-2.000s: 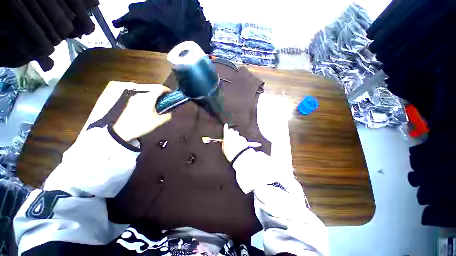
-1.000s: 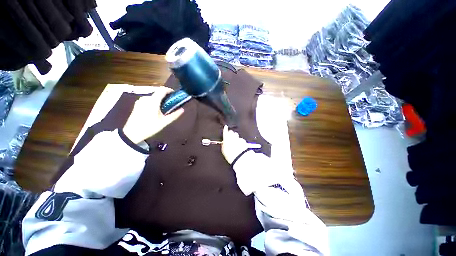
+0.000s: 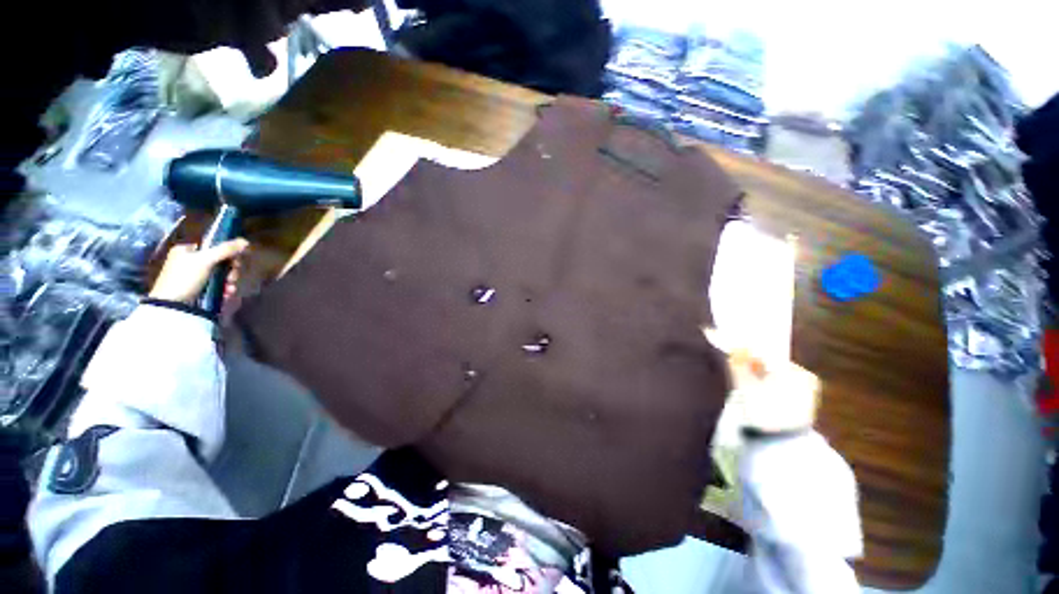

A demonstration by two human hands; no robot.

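Note:
The dark brown waistcoat (image 3: 604, 267) lies front up on the table, with small shiny buttons (image 3: 535, 345) near its middle. My left hand (image 3: 200, 274) grips the handle of the teal-green hair dryer (image 3: 261, 183). The dryer is at the left, over the table's left edge, its nozzle towards the right near the waistcoat's shoulder side. My right hand (image 3: 766, 389) is at the waistcoat's right side edge, fingers towards the cloth. It is blurred, and I cannot tell whether it holds the small pale tool or the cloth edge.
A blue object (image 3: 850, 277) stands on the wood-grain table (image 3: 883, 383) at the right. Pale sheets (image 3: 753, 284) show beyond both armholes. Bagged clothes (image 3: 685, 81) are piled behind the table and at both sides. Dark garments hang at the top left and right edge.
My left hand has swung the dryer leftwards off the waistcoat. My right hand has moved right, from the chest to the side edge. The view has shifted, and the garment appears higher and further right.

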